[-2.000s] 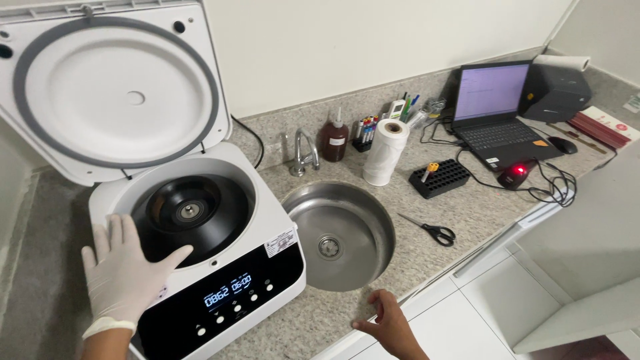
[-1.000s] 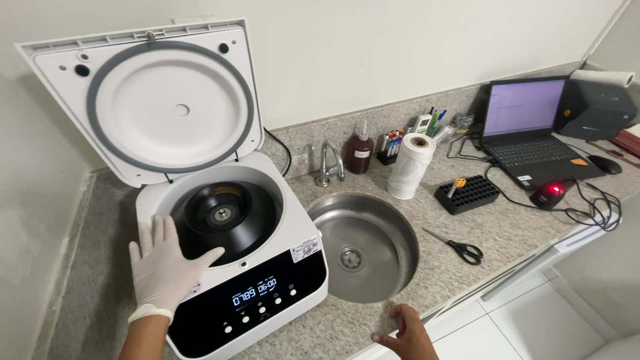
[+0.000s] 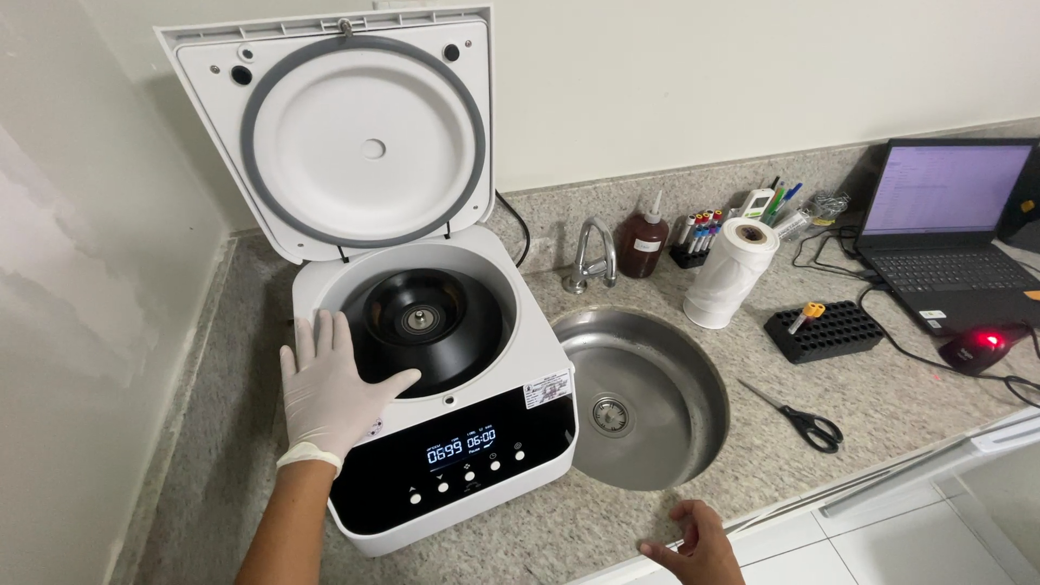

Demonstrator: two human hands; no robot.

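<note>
A white benchtop centrifuge [image 3: 455, 520] stands on the granite counter with its lid [image 3: 366, 106] raised. Inside its bowl is a black rotor [image 3: 443, 345]; whether it is spinning I cannot tell. My left hand [image 3: 341, 378], in a pale glove, is at the bowl's left front rim, fingers spread and holding nothing. Below it, the front panel's display [image 3: 461, 447] is lit. My right hand [image 3: 691, 544], bare, is by the counter's front edge below the sink, fingers loosely curled and apart, with nothing in it.
Right of the centrifuge are a round steel sink [image 3: 707, 406], a faucet [image 3: 591, 256], a brown bottle [image 3: 642, 244], a plastic bag roll [image 3: 727, 276], scissors [image 3: 800, 418], a black tube rack [image 3: 829, 333], a barcode scanner [image 3: 975, 349] and a laptop [image 3: 959, 260] with cables. A wall is close at left.
The view has shifted left. The number on the centrifuge's display has dropped from 0862 through 0789 to 0699. Both hands have kept much the same place.
</note>
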